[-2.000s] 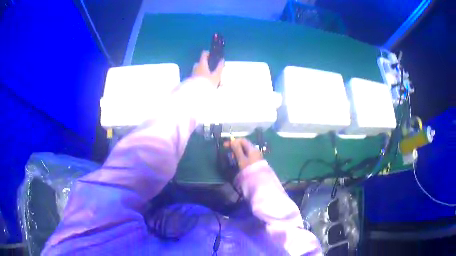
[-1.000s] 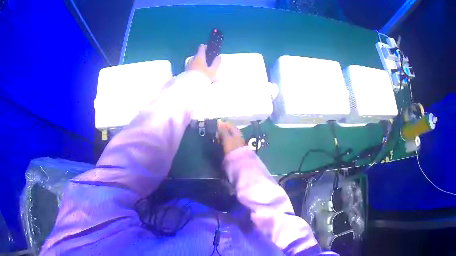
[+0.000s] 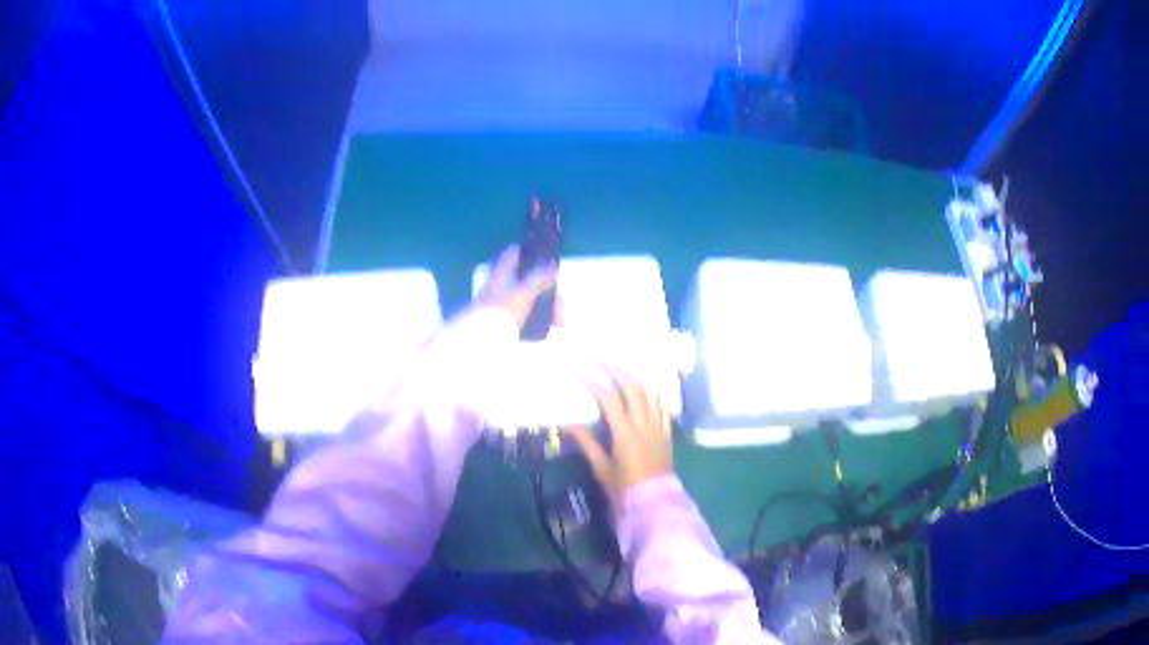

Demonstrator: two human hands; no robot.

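Observation:
Several white box-shaped units stand in a row: one at the left (image 3: 343,359), one in front of me (image 3: 617,296), one to its right (image 3: 779,338) and one farther right (image 3: 932,334). My left hand (image 3: 514,287) holds a black remote control (image 3: 542,233) over the far left part of the second unit. My right hand (image 3: 630,435) lies with fingers spread on that unit's near edge and looks empty. A dark lead (image 3: 539,489) with a yellowish plug (image 3: 553,441) runs up to the near edge, left of my right hand. Glare hides the units' surface detail.
Black cables (image 3: 857,504) tangle along the near right table edge (image 3: 743,556). A power strip (image 3: 989,246) with plugs and a yellow cylinder (image 3: 1048,410) are at the right. Plastic-lined crates stand below left (image 3: 114,554) and right (image 3: 844,605). A basket (image 3: 781,111) is beyond the table.
The view has tilted, so the table sits lower in the picture. My right hand has moved from the leads below the unit up onto its near edge, fingers spread. My left hand still holds the remote.

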